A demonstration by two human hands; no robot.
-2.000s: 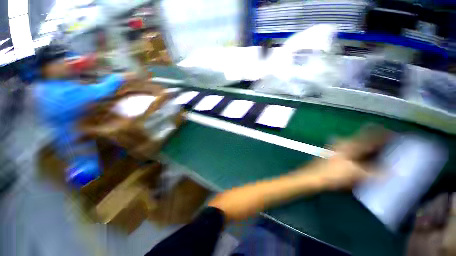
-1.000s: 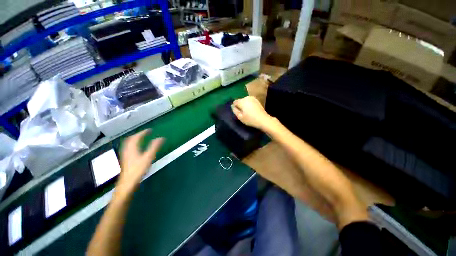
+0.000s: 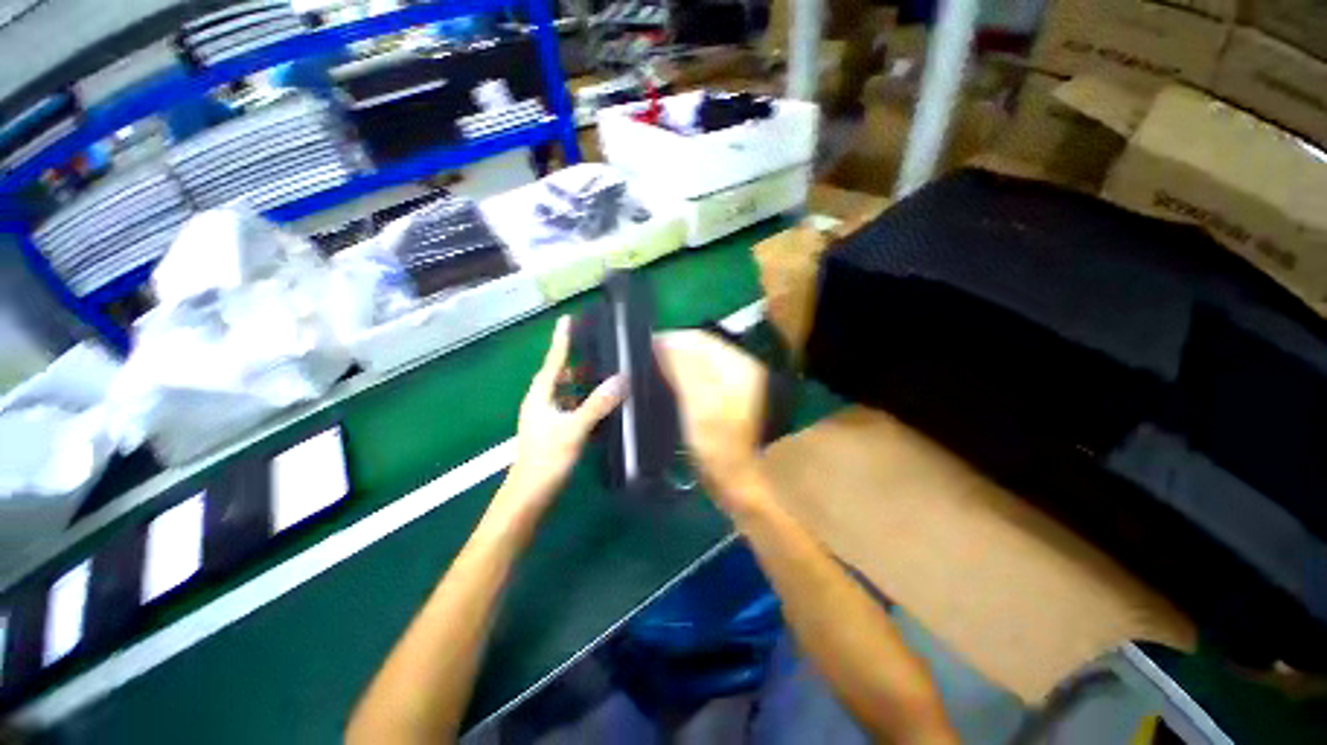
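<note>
A black product box (image 3: 629, 386), blurred and held upright on its edge, is between my two hands above the green conveyor belt (image 3: 546, 600). My left hand (image 3: 550, 408) grips its left side. My right hand (image 3: 713, 396) is on its right side. A pale strip shows along the box's middle; I cannot tell if it is one box or two. A dark block, mostly hidden, stands behind my right hand. A row of black boxes with white cards (image 3: 309, 479) lies along the belt at the left.
A large brown carton full of black boxes (image 3: 1004, 313) is at the right, its brown flap (image 3: 961, 539) hanging in front. White parts bins (image 3: 706, 160) and crumpled plastic bags (image 3: 233, 328) line the belt's back edge. Blue shelving (image 3: 556, 88) stands behind.
My left hand has moved from open over the belt to gripping a box. My right hand has brought that box left, off the dark block. The view has shifted slightly.
</note>
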